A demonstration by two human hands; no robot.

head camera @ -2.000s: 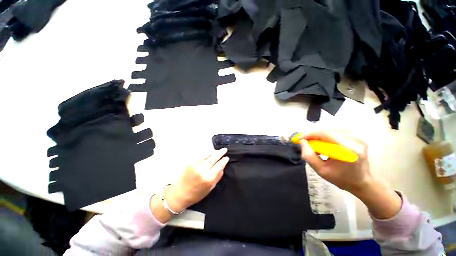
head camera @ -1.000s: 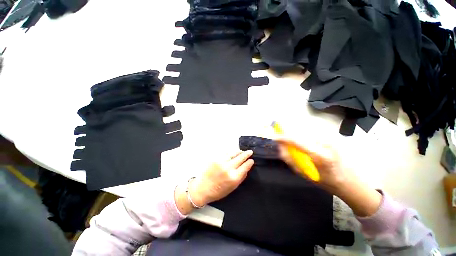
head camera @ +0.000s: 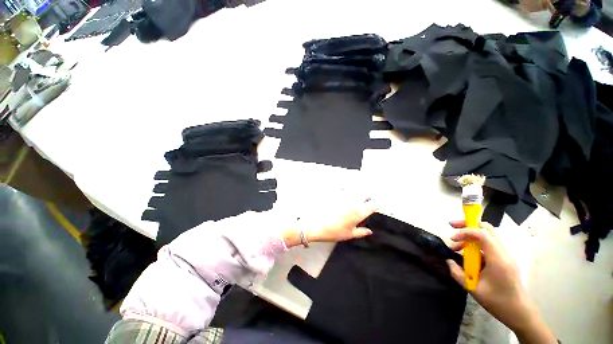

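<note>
A black tabbed panel (head camera: 396, 282) lies tilted in front of me at the near table edge, its top band (head camera: 420, 238) dark with slight shine. My left hand (head camera: 343, 223) pinches the panel's upper left corner between thumb and fingers. My right hand (head camera: 494, 269) holds the glue brush (head camera: 472, 235) upright, pale bristles up and clear of the panel. The right fingertips are also at the panel's upper right corner; whether they grip it is hard to tell.
A stack of tabbed panels (head camera: 212, 191) lies at left; another stack with glossy bands (head camera: 326, 124) is further back. A heap of loose black pieces (head camera: 497, 107) fills the upper right. Greyish items (head camera: 40, 87) sit at the far left.
The view has shifted, showing more of the far table. The brush has come off the band and turned bristles up. My left hand has moved to the panel's corner; the panel is now tilted.
</note>
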